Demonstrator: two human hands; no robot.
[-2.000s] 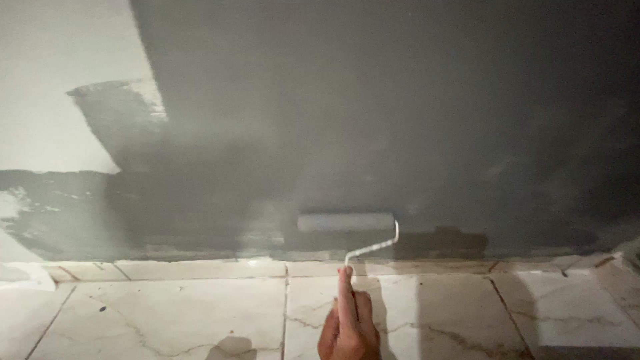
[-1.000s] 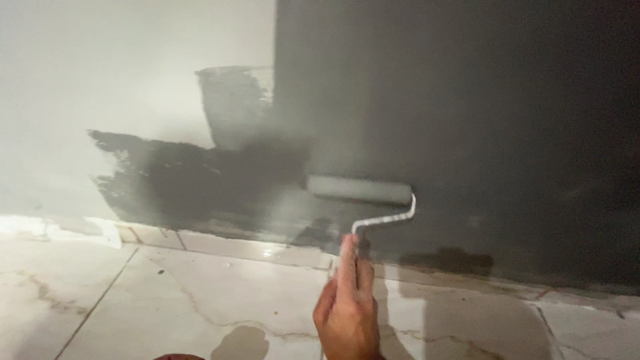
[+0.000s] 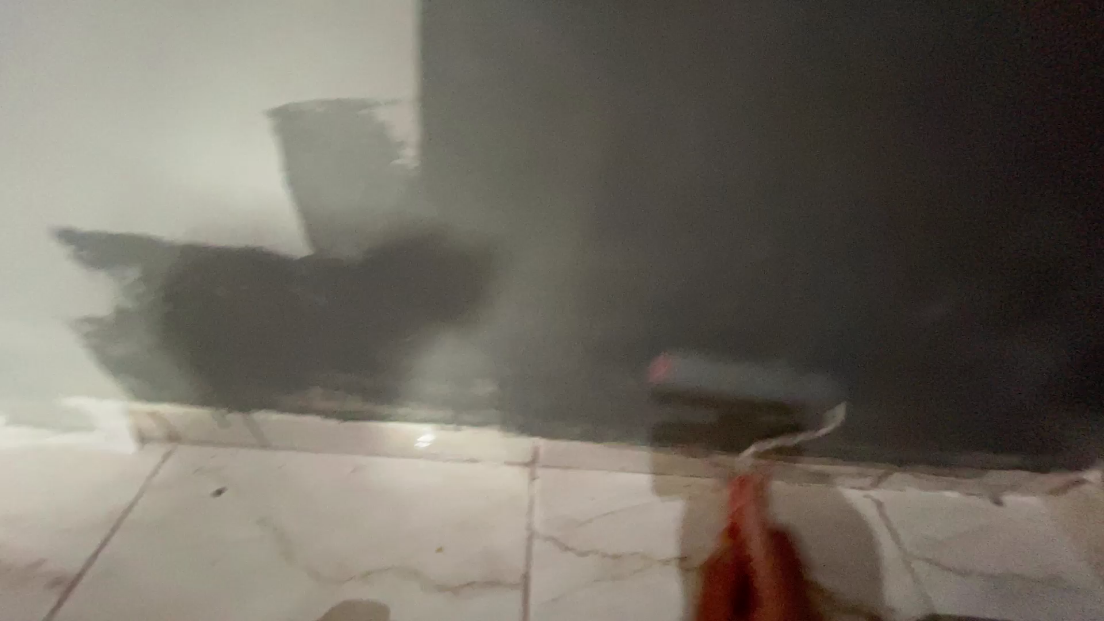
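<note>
My right hand (image 3: 755, 561), blurred at the bottom right of centre, grips the handle of a small paint roller. The roller's sleeve (image 3: 742, 379) lies roughly level against or just in front of the dark grey part of the wall (image 3: 690, 216), low down near the baseboard. Its bent wire frame (image 3: 802, 438) comes down from the sleeve's right end to my fingers. Whether the sleeve touches the wall cannot be told. On the left the wall is pale (image 3: 172, 129), with a ragged-edged dark grey patch (image 3: 276, 319) across its lower part. My left hand is out of view.
A marbled tile baseboard (image 3: 345, 429) runs along the foot of the wall. Pale veined floor tiles (image 3: 345, 517) with dark joints lie before it. A small dark speck (image 3: 218, 492) is on the floor at the left. Shadows fall on wall and floor.
My right hand and the roller have moved right along the wall, and lower towards the baseboard, since a second ago. The view has shifted left since the oldest frame.
</note>
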